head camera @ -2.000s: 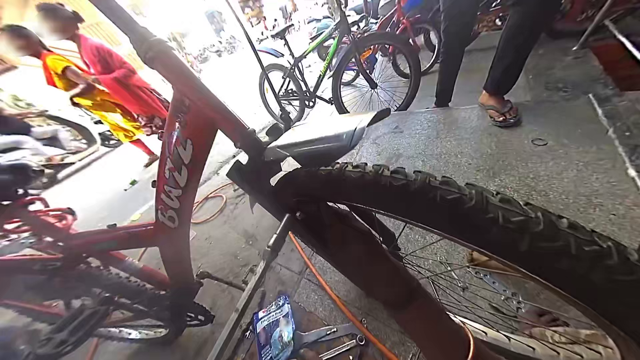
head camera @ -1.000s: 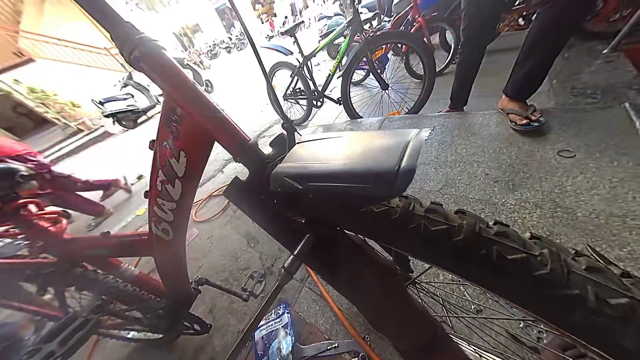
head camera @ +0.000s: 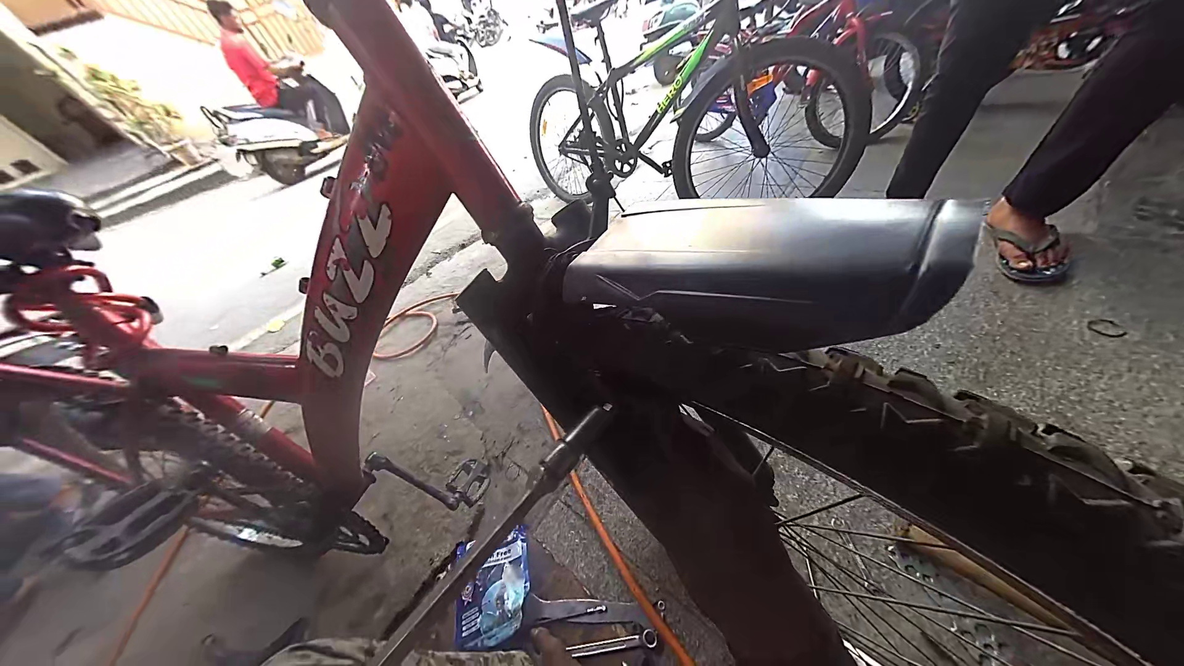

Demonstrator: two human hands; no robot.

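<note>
Neither of my hands can be made out. A red bicycle frame [head camera: 347,277] leans across the left, joined to a dark fork crown [head camera: 541,277]. A grey plastic mudguard [head camera: 777,268] sticks out over the knobbly front tyre [head camera: 971,462]. In front of the fork, a long metal rod [head camera: 490,541] with a thicker dark end slants up from the bottom edge. A dark brown shape [head camera: 712,527] runs down beside the wheel; shadow hides whether it is a fork leg or a forearm. Below lie a blue printed packet [head camera: 492,592], a flat metal tool [head camera: 587,610] and a spanner [head camera: 610,645].
An orange hose [head camera: 610,536] crosses the ground behind the rod. A pedal [head camera: 469,481] juts out near the frame. A green and black bicycle [head camera: 684,79] stands behind. At the right is a standing person's sandalled foot [head camera: 1029,242]. Another person sits on a scooter [head camera: 277,143].
The mudguard shows more of its broad top than two seconds ago, when it looked narrow and tilted. Walkers at the left are gone from view, and a person on a scooter appears there.
</note>
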